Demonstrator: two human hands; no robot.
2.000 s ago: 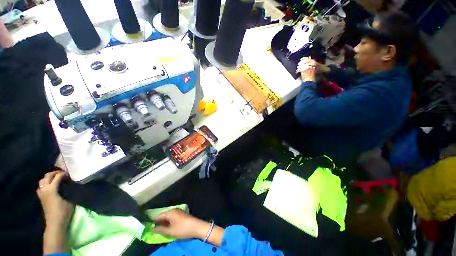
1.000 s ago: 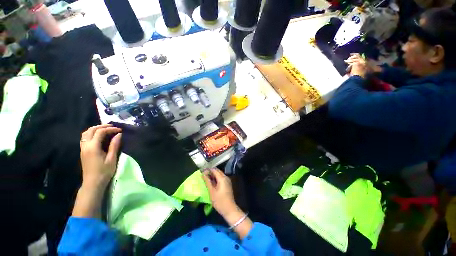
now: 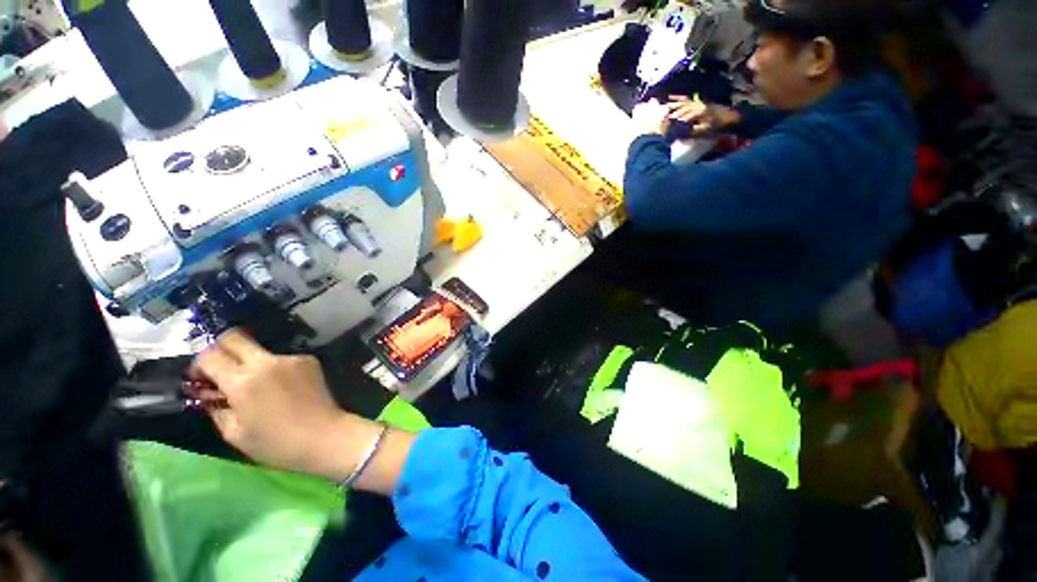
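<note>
The white overlock machine [image 3: 262,193] stands in front of me. My right hand [image 3: 273,404] is at its left front, below the needle area, closed around a small blurred metal tool that looks like thread snips [image 3: 154,396]. The tool points left over black fabric [image 3: 51,273]. A neon-green panel [image 3: 239,512] hangs below my right hand, with a second lime piece by my wrist. Only a blurred skin-toned patch at the lower left edge may be my left hand [image 3: 17,559]; its fingers cannot be made out.
A phone [image 3: 421,333] with a lit screen lies on the table edge, with a yellow object [image 3: 458,233] behind it. Black thread cones [image 3: 491,68] stand behind the machine. A black and lime heap [image 3: 677,426] is at right. A person in dark blue [image 3: 773,171] sits beyond.
My right hand has moved up and left to the machine front and now holds the tool. My left hand has left the fabric at the machine front. The camera view has shifted.
</note>
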